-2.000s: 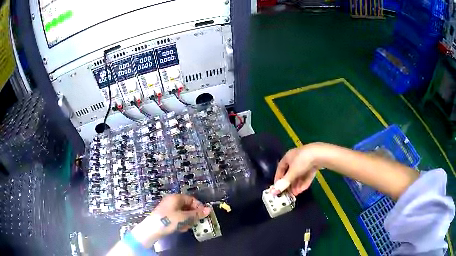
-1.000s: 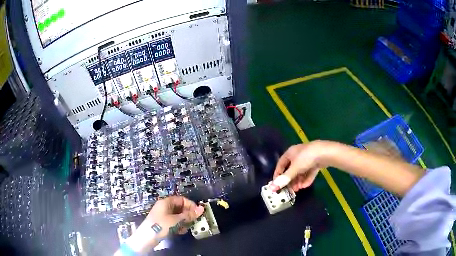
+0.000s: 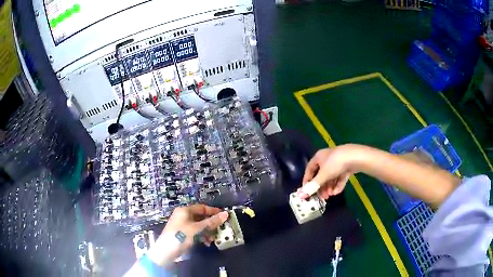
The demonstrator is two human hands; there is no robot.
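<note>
My left hand (image 3: 186, 230), with a blue band at the wrist, holds the left side of a cream block (image 3: 231, 236) with dark holes; its thumb lies at the block's upper edge. My right hand (image 3: 331, 172) grips the top of a second cream block (image 3: 307, 210), fingers along its far and right sides. Both blocks rest on the black mat (image 3: 270, 238). Whether a board is under the fingers is hidden. A yellow plug (image 3: 248, 211) lies right of the left block. A white cable with a yellowish tip (image 3: 338, 246) lies front right.
Clear trays of small boards (image 3: 173, 162) stand before the grey test rack (image 3: 227, 54), which has four lit displays and red and black leads. More trays (image 3: 32, 211) are at left. A dark rounded object (image 3: 294, 162) is right of the trays. Blue crates (image 3: 427, 146) stand at right.
The view has shifted slightly. My left thumb now lies further over the upper edge of its block. My right hand stays on its block. A small plug tip now shows at the bottom edge.
</note>
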